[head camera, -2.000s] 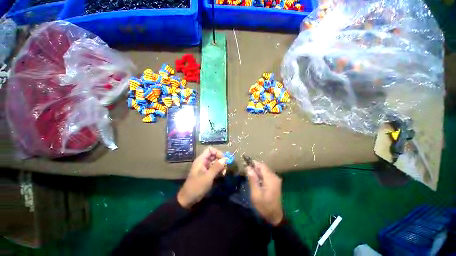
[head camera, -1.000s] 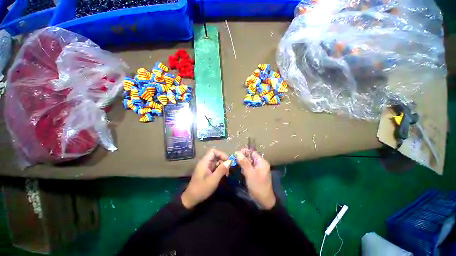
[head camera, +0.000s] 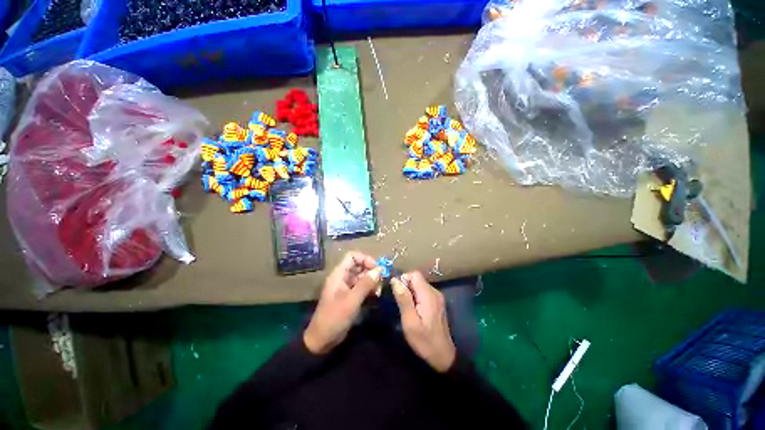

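Observation:
My left hand (head camera: pixel 340 302) pinches a tiny blue-edged knitted piece (head camera: pixel 384 266) between its fingertips, just off the bench's front edge. My right hand (head camera: pixel 426 319) is close to its right side, fingers closed around slim snips (head camera: pixel 398 276), which are mostly hidden by the fingers. Whether the tips touch the piece cannot be told. A larger loose pile of yellow-orange and blue knitted pieces (head camera: pixel 256 161) lies left of the green board (head camera: pixel 345 143). A smaller pile (head camera: pixel 438 143) lies right of it.
A smartphone (head camera: pixel 298 227) lies beside the green board, red pom-poms (head camera: pixel 298 113) above it. A bag of red pieces (head camera: pixel 75 176) is left, a large clear bag (head camera: pixel 545 117) right. Blue bins (head camera: pixel 201 52) line the back. A black-yellow tool (head camera: pixel 673 197) rests on cardboard (head camera: pixel 726 239). Thread scraps dot the bench.
My right hand first came in to the piece, then drew slightly lower. The snips no longer point up past the fingers. The camera view has shifted slightly.

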